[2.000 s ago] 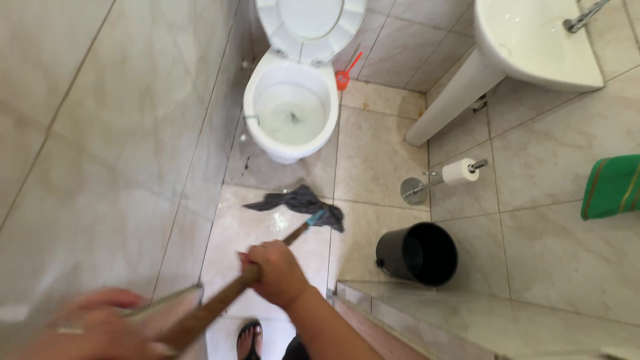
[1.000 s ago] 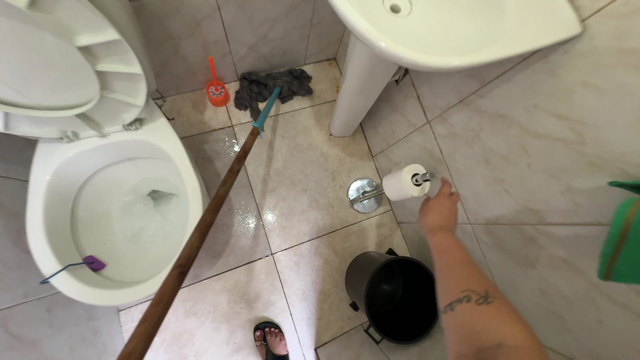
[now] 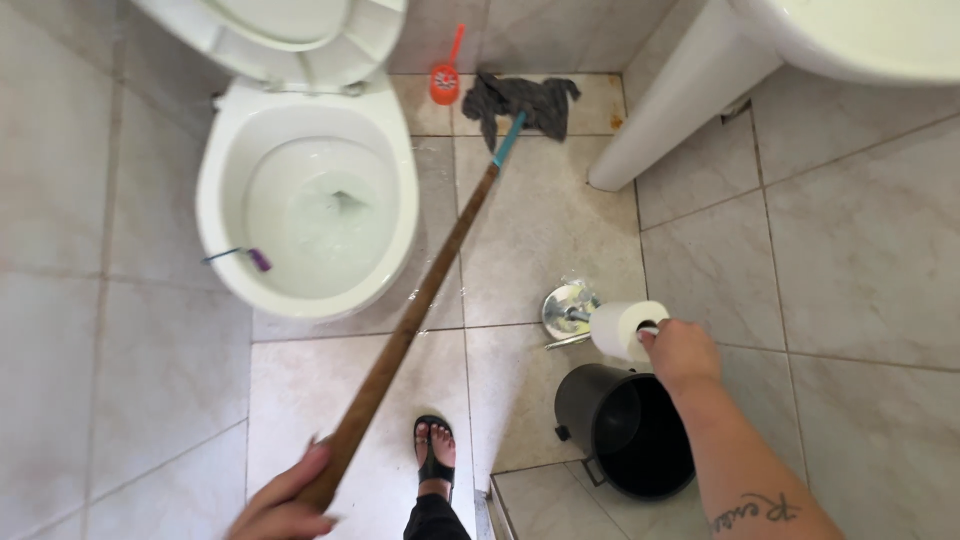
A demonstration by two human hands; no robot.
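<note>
At the lower left, my left hand (image 3: 289, 491) is closed around the wooden handle (image 3: 412, 322) of a floor squeegee or mop, which slants up and away. Its blue-green end (image 3: 510, 139) meets a dark grey cloth (image 3: 525, 105) bunched on the floor near the back wall. My right hand (image 3: 681, 351) grips the top of a metal toilet-paper stand (image 3: 571, 309), whose white paper roll (image 3: 622, 328) is beside my fingers. The stand appears tilted over the floor, just behind a black bin (image 3: 645, 435).
An open toilet (image 3: 405, 202) with a purple rim hanger (image 3: 259, 259) stands left. An orange toilet brush and holder (image 3: 444, 82) sit by the back wall. The sink pedestal (image 3: 667, 97) rises at right. A foot in a black sandal (image 3: 435, 450) is below; the floor looks wet beside the toilet.
My right hand has left the wooden handle, reached to the paper stand and taken hold of its top. The cloth has moved from in front of the toilet to the back wall.
</note>
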